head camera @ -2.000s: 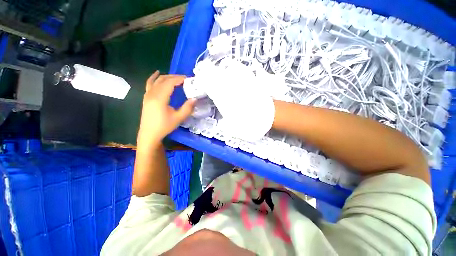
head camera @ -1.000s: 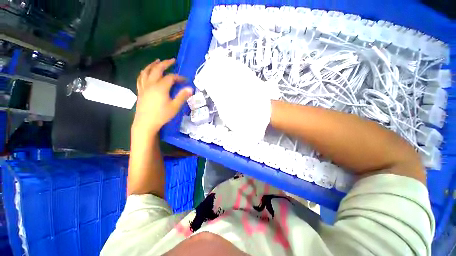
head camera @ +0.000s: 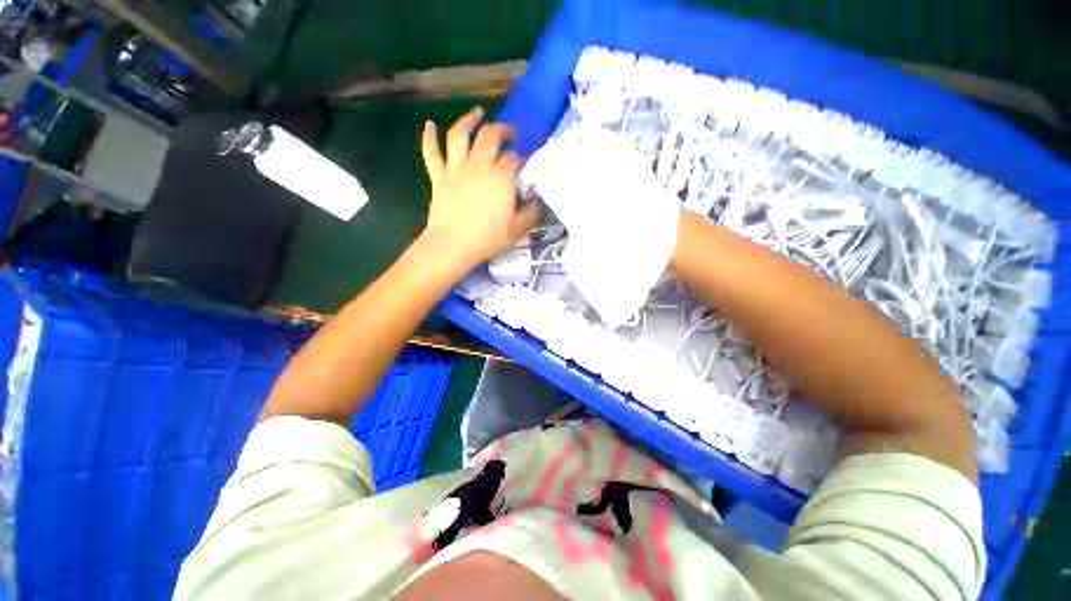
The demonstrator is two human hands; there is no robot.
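A blue tote point(head camera: 552, 73) holds white power adapters point(head camera: 728, 423) in rows along its edges, with bundled white cables point(head camera: 810, 217) in the middle. My right hand point(head camera: 617, 223) is inside the tote near its left end, covered by a white wiping cloth point(head camera: 611, 264) that hides its fingers. My left hand point(head camera: 473, 194) is at the tote's left wall, bare, some fingers spread, its thumb and fingertips touching or close to the cloth. Whether an adapter is between them cannot be told.
A white bottle with a metallic top point(head camera: 311, 174) is on or over a dark mat point(head camera: 223, 206) left of the tote. Stacked blue totes point(head camera: 176, 434) stand at the lower left. A green bench with a worn brown edge point(head camera: 470, 78) runs behind. Shelving shows at the upper left.
The view has turned, so tote and bottle appear tilted and further right. My left hand, seen apart from the cloth a second ago, is now against or close to it.
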